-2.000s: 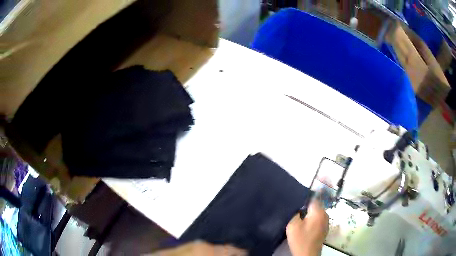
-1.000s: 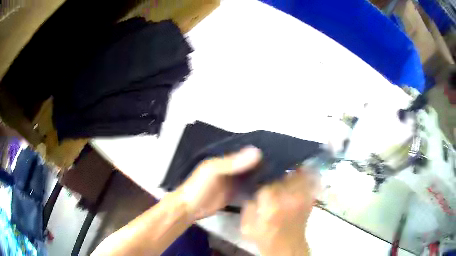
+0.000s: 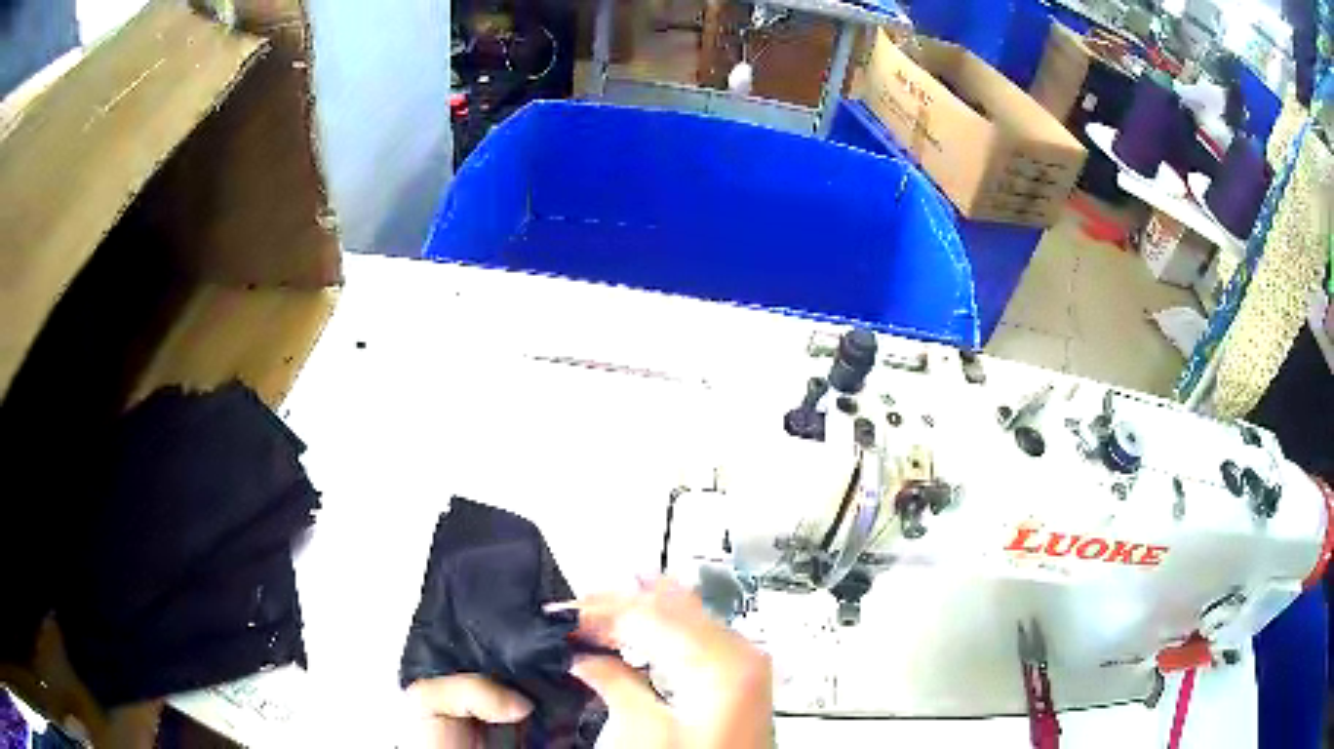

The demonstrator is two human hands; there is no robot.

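Note:
A black fabric panel (image 3: 490, 593) is bunched and partly folded on the white table, left of the machine's needle area. My left hand (image 3: 465, 702) holds its lower left edge, low in the picture and partly cut off. My right hand (image 3: 680, 666) pinches the fabric's right side, with the fingers pointing left. The sewing machine (image 3: 951, 585), marked LUOKE in red, stands to the right. Its presser foot area (image 3: 724, 585) is just beyond my right hand; the needle cannot be made out. A stack of black cut pieces (image 3: 190, 542) lies at left.
An open cardboard carton (image 3: 132, 176) stands at left. A large blue bin (image 3: 702, 205) is behind the table. A thin brownish rod (image 3: 600, 364) lies behind the work. Red-handled snips (image 3: 1037, 680) lie against the machine, with a red ribbon (image 3: 1182, 710) at right.
The view has swung up and right, showing more of the machine. The fabric, flat beside the needle area earlier, is now bunched between both hands, away from the presser foot.

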